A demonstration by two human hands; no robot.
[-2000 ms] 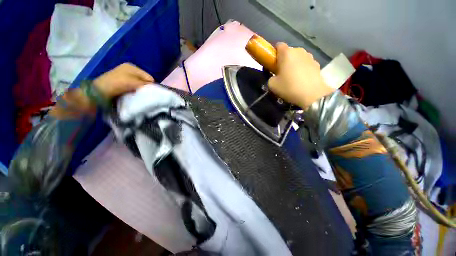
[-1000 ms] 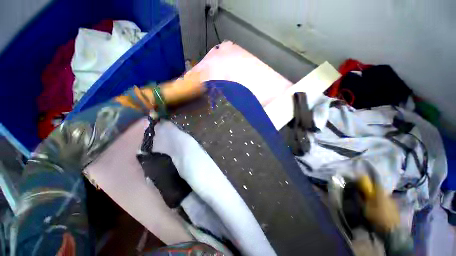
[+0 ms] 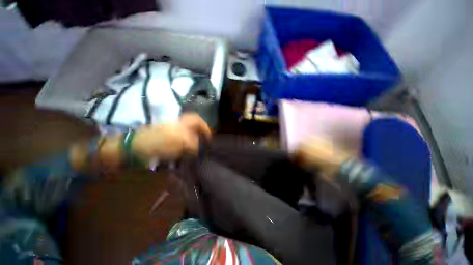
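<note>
The dark garment panel (image 3: 249, 194) hangs between my two hands, off the board and over my lap. My left hand (image 3: 179, 137) is closed on its upper left edge. My right hand (image 3: 319, 155) is blurred and holds its upper right part. The navy padded board (image 3: 397, 165) lies at the right with no cloth seen on its rounded end. The pale side of the garment is not clearly visible. The iron is not in view.
A grey-white bin (image 3: 220, 67) at the upper left holds white cloth with black stripes (image 3: 148, 93). A blue bin (image 3: 332, 88) with white and maroon cloth stands behind the pink table cloth (image 3: 321, 121). Pale cloth lies at the right edge.
The view has turned left. The garment has come off the board. My right hand has left the iron and now holds the garment with my left hand.
</note>
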